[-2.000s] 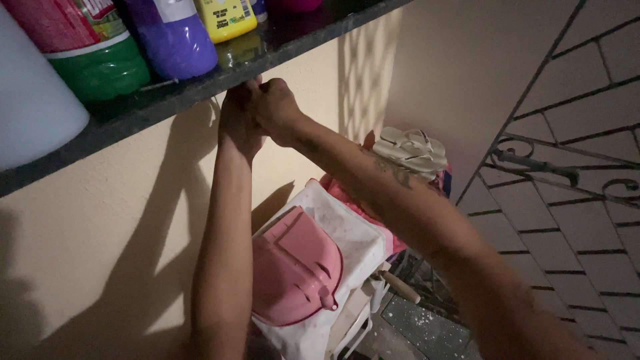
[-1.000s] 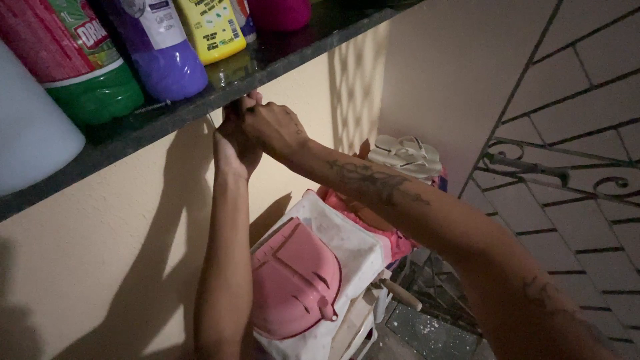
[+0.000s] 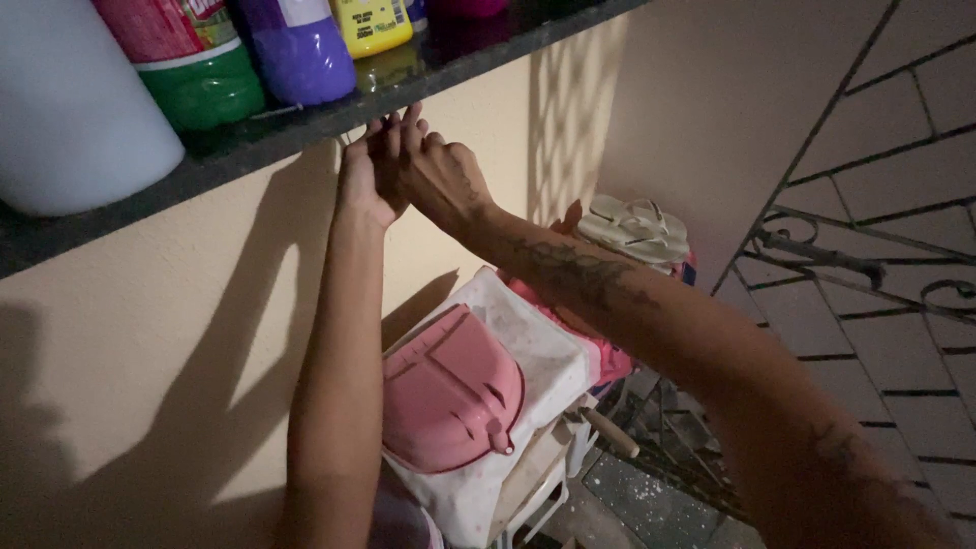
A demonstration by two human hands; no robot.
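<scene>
Both hands are raised together at the underside of a dark stone shelf [image 3: 488, 65], against the cream wall. My left hand [image 3: 367, 175] is palm up with its fingers partly behind the other hand. Over it lies my right hand [image 3: 442, 171], back toward the camera, fingers curled and some pointing up to the shelf edge. Whether either one holds something small cannot be seen. A thin pale loop, perhaps cord or wire, shows beside the left fingers. Below the hands, a pink plastic dustpan [image 3: 450, 396] lies on a white cloth [image 3: 545, 358].
On the shelf stand a white container [image 3: 76, 107], a green and red bottle [image 3: 202, 91], a purple bottle [image 3: 305, 61] and a yellow bottle [image 3: 372, 27]. Light flip-flops [image 3: 633, 229] rest on a pink pile behind my right forearm. A wooden handle [image 3: 610, 432] juts out; a metal gate [image 3: 820, 259] stands right.
My hands stay at the shelf's underside. The right hand's fingers have shifted over the left, and some now point upward.
</scene>
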